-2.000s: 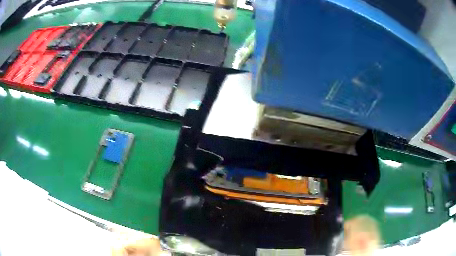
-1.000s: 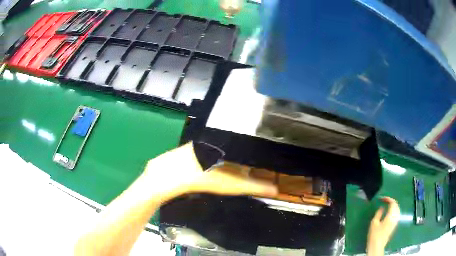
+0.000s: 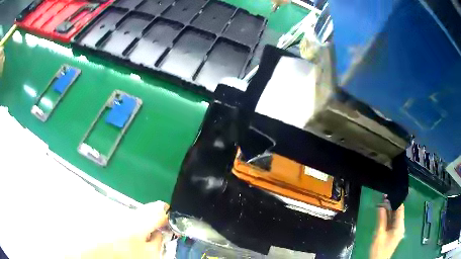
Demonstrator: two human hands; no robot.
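Note:
The orange-brown nest fixture lies bare on the black-covered press base, below the bare-steel press head. Two silver-grey phone frames with blue patches lie on the green mat left of the press, one farther left and one nearer. My left hand is low in the picture, at the base's front left corner, its fingers partly hidden. My right hand is blurred, raised right of the base; whether anything thin is between its fingers cannot be told.
A black blister tray and a red tray holding dark frames lie behind at the left. The blue press housing fills the upper right. Another frame lies at the far right. Pale tubes run beside the housing.
The silver frame seen in the fixture at first is out of it, and a second frame lies on the left mat. My left hand has moved from the fixture to the base's front corner.

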